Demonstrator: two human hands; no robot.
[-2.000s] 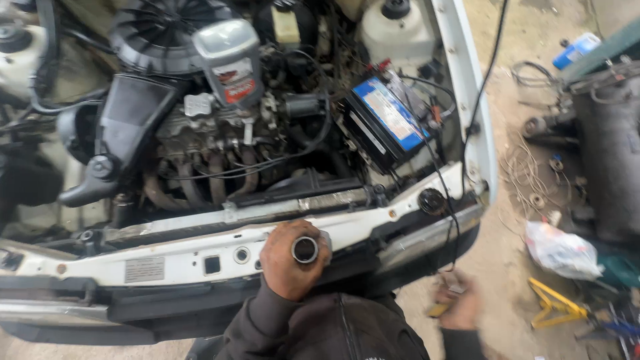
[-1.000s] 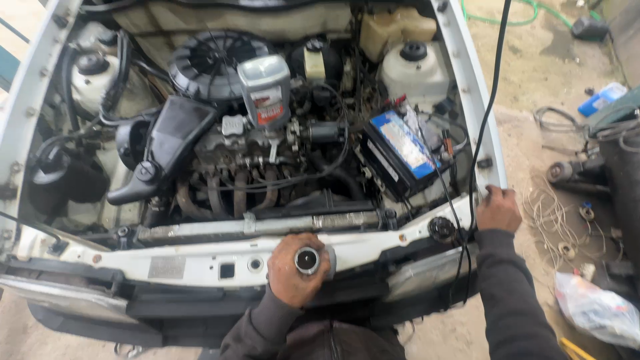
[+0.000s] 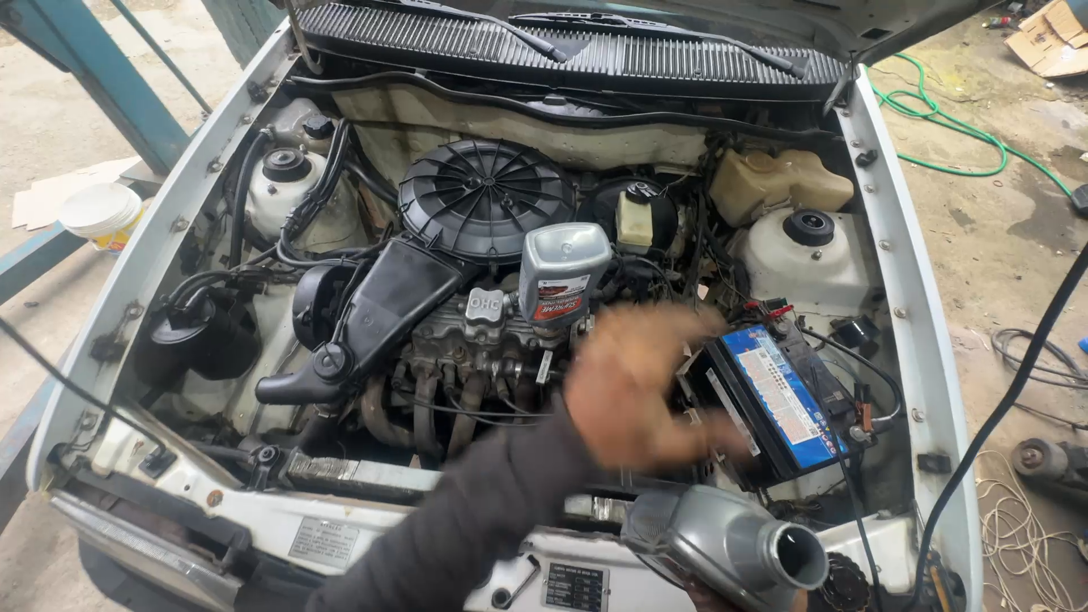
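My left hand (image 3: 646,391), blurred, reaches over the engine between the upturned bottle and the car battery (image 3: 778,404), fingers apart and holding nothing visible. A grey plastic oil bottle (image 3: 565,272) stands upside down on the engine, beside the oil filler cap marked OHC (image 3: 486,306). At the lower right, a second grey plastic bottle (image 3: 705,535) lies tilted over the front panel, its uncapped mouth toward the camera. My right hand (image 3: 710,597) is mostly hidden beneath that bottle and seems to grip it; only a little skin shows.
Around the engine are the round black air filter housing (image 3: 486,200), a yellowed coolant tank (image 3: 778,183) and black hoses. A small wrench (image 3: 514,582) lies on the front panel. A black cable (image 3: 1003,416) hangs at the right; a green hose (image 3: 977,140) lies on the floor.
My left hand has left the open bottle and moved up and right over the engine. My right hand has moved from the right fender edge to that bottle. The view has shifted.
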